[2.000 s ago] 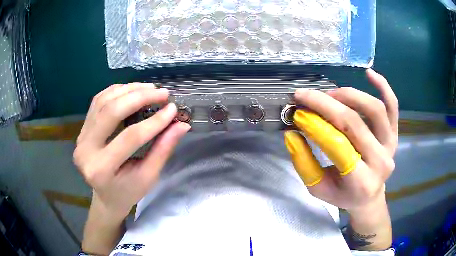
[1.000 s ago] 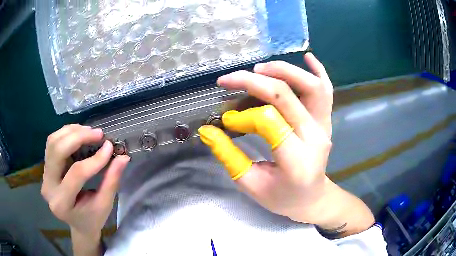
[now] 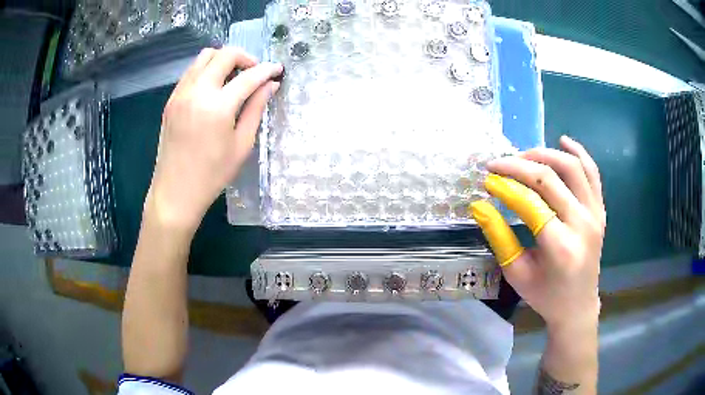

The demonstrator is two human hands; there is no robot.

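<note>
The clear blister tray (image 3: 371, 187) lies in front of me. Round components (image 3: 437, 48) sit in its far rows and right side; its near pockets look empty. My left hand (image 3: 212, 116) is at the tray's left edge, fingertips close together at a small dark piece; whether they grip it is unclear. My right hand (image 3: 553, 216) is by the tray's near right corner, fingers apart, with yellow finger cots on two digits. The fixture strip (image 3: 375, 295) lies on top of a strip stack near my lap. Its middle stations hold discs; the two end stations show small holes.
Stacked full trays (image 3: 66, 181) stand at the left, with another tray pile (image 3: 147, 35) at the far left. A blue board (image 3: 519, 92) shows under the tray's right side. Stacked bars (image 3: 684, 170) stand at the right edge. A white strip (image 3: 603, 65) crosses the green mat.
Both hands have left the fixture strip. My left hand has moved up to the tray's left edge, my right hand to its near right corner. The view now shows more of the tray.
</note>
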